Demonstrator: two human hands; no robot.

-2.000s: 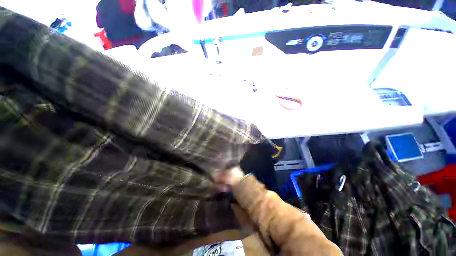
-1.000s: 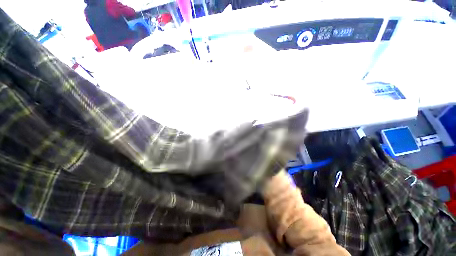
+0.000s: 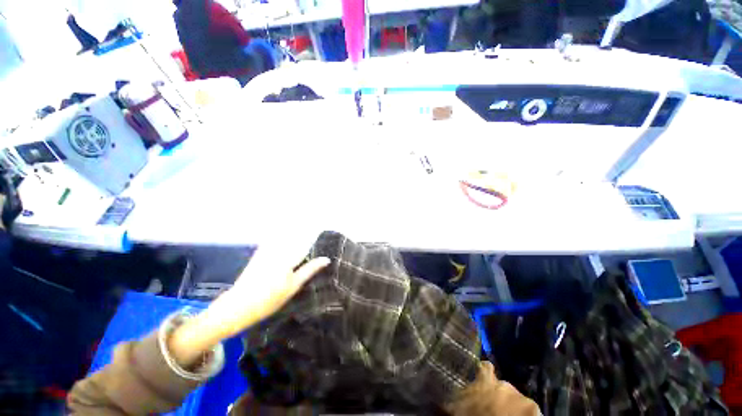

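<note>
The dark plaid garment [image 3: 366, 301] is bunched up at the front edge of the white machine table, above my lap. My left hand [image 3: 268, 280] lies along its upper left side, thumb stretched over the cloth; its fingers are washed out or behind the cloth. My right hand is hidden behind the garment; only the sleeve shows at the lower right. The sewing machine [image 3: 561, 106] stands behind, with its needle area [image 3: 370, 106] at the left end of the head. Scissors with a red handle [image 3: 484, 195] lie on the table.
A plaid garment pile [image 3: 626, 349] hangs at the right, below the table, near a red crate [image 3: 716, 349]. A blue bin [image 3: 154, 325] is at lower left. A grey machine unit [image 3: 89, 142] stands at left. A person [image 3: 216, 36] sits behind, upper left.
The garment, earlier spread wide across the left, is now gathered in the middle, low in front of me. My left hand has come into view. The right hand has gone out of sight behind the cloth.
</note>
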